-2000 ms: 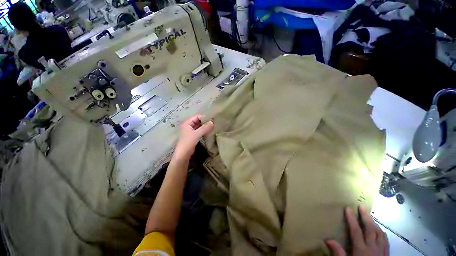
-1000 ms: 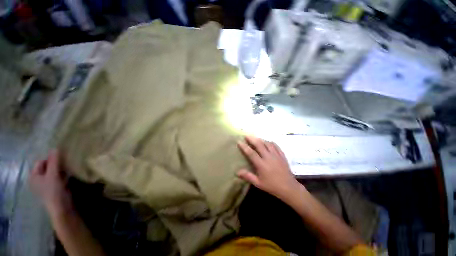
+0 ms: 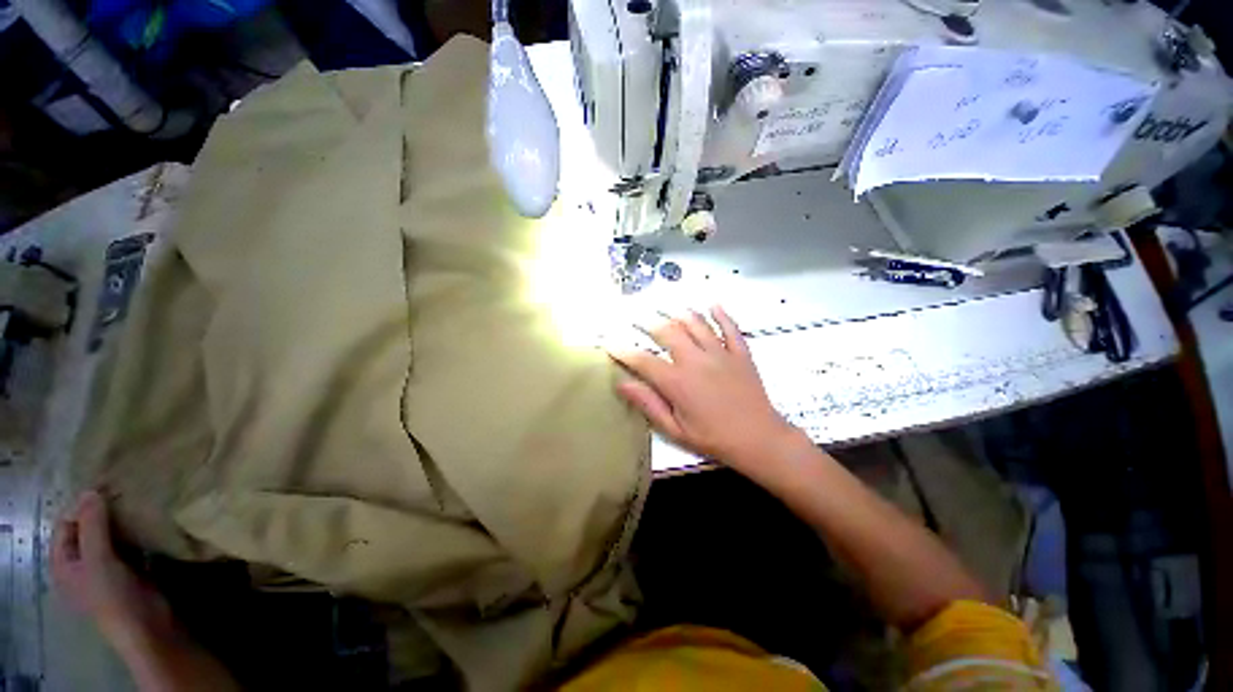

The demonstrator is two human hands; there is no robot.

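Observation:
Khaki garment panels (image 3: 325, 311) spread over the table left of the needle and hang over its front edge. The presser foot (image 3: 636, 264) stands just right of the cloth's lit edge. My right hand (image 3: 703, 385) lies flat, fingers spread, partly on the cloth's right edge and partly on the white table, in front of the presser foot. My left hand (image 3: 92, 554) is at the far left, fingers curled at the cloth's lower left corner; it seems to pinch the edge.
The white sewing machine (image 3: 825, 108) carries paper notes (image 3: 1001, 119). The lamp head (image 3: 523, 135) hangs left of it. Thin dark tools (image 3: 913, 270) and scissors (image 3: 1089, 318) lie under the arm. Khaki cloth (image 3: 967, 507) lies below the table edge at right. The second machine's bed (image 3: 129, 257) is at left.
The view has swung right from the beige machine to the white one. The cloth looks flatter than one second ago. My right hand remains at its right edge, my left hand at its left.

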